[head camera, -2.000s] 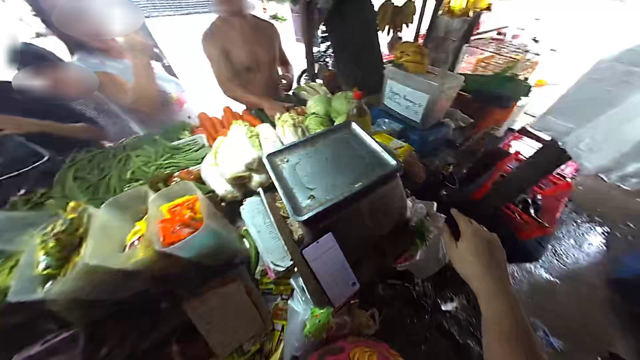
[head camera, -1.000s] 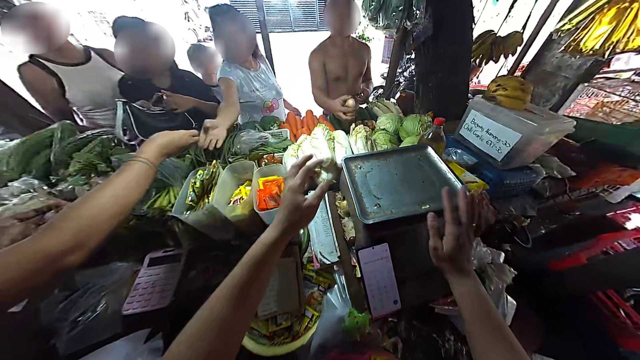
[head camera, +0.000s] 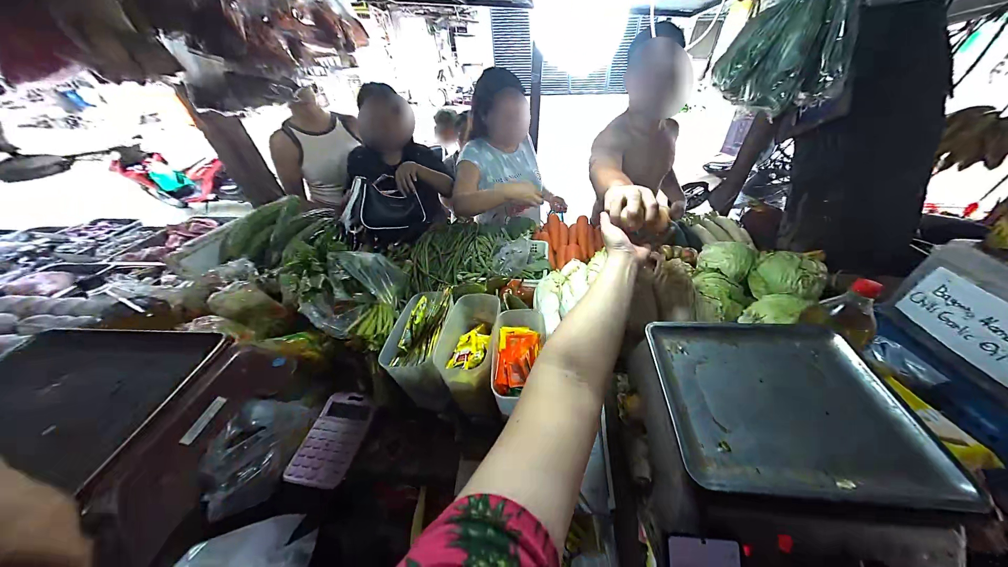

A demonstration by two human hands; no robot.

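My left hand [head camera: 624,239], at the end of an outstretched arm in a red patterned sleeve, meets the hand [head camera: 634,209] of a shirtless person across the stall. Its palm looks turned up; fingers overlap, so whether anything is held between them is hidden. Just below lie Chinese cabbages [head camera: 571,283] and carrots [head camera: 568,240]. Plastic bins hold orange sachets [head camera: 516,358], yellow sachets [head camera: 470,347] and green pods or similar produce [head camera: 421,331]. Right of my forearm sits a weighing scale's metal tray [head camera: 803,409]. My right hand is not in view.
A pink calculator [head camera: 329,441] lies left of my arm, near plastic bags [head camera: 256,449] and a second dark tray [head camera: 102,394]. Blurred skin enters at lower left; whose is unclear. Round cabbages [head camera: 787,276] and an oil bottle [head camera: 854,311] stand behind the scale. Several people stand across.
My left hand has reached forward to the shirtless person's hand, which has come toward it. My right hand has left the view. The coworker's outstretched arm at left is gone. The view has turned left.
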